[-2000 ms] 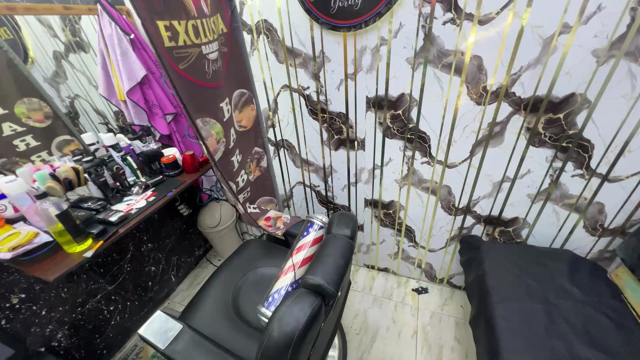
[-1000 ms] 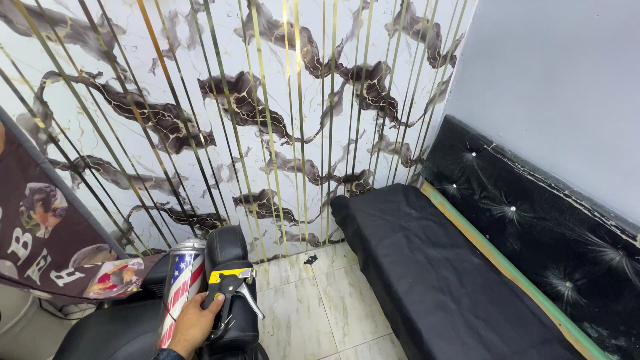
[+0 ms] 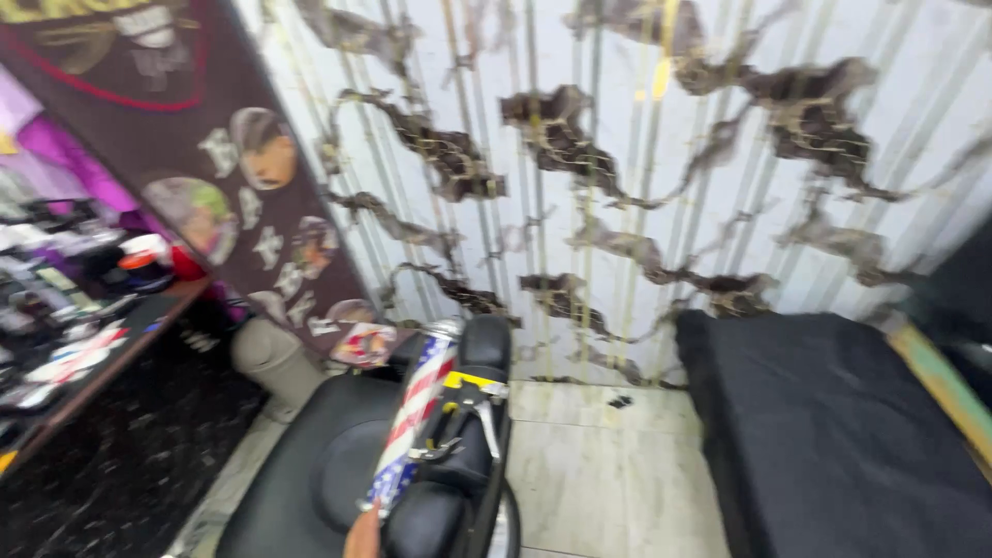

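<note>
A cylinder with red and white stripes and starry blue ends (image 3: 417, 411) lies slanted along the barber chair, beside its black padded armrest (image 3: 484, 349). At its near end is a blurred part of my left hand (image 3: 363, 535), apparently touching it; most of the hand is cut off by the bottom edge, so its grip cannot be made out. On the armrest, against the cylinder's right side, rests a black and yellow staple gun (image 3: 465, 415) with a metal lever. No hand is on the tool. My right hand is out of view.
Bottles and grooming items crowd a dark counter (image 3: 116, 364) at left. A waste bin (image 3: 271, 353) stands between the counter and chair, below a printed banner (image 3: 240, 194). A bench draped in black (image 3: 798, 434) is at right. A small black object (image 3: 620, 401) lies on the tiled floor.
The staple gun, held in my left hand a second ago, now lies released on the armrest. The hand has moved to the cylinder's near end. The view has swung right and back left.
</note>
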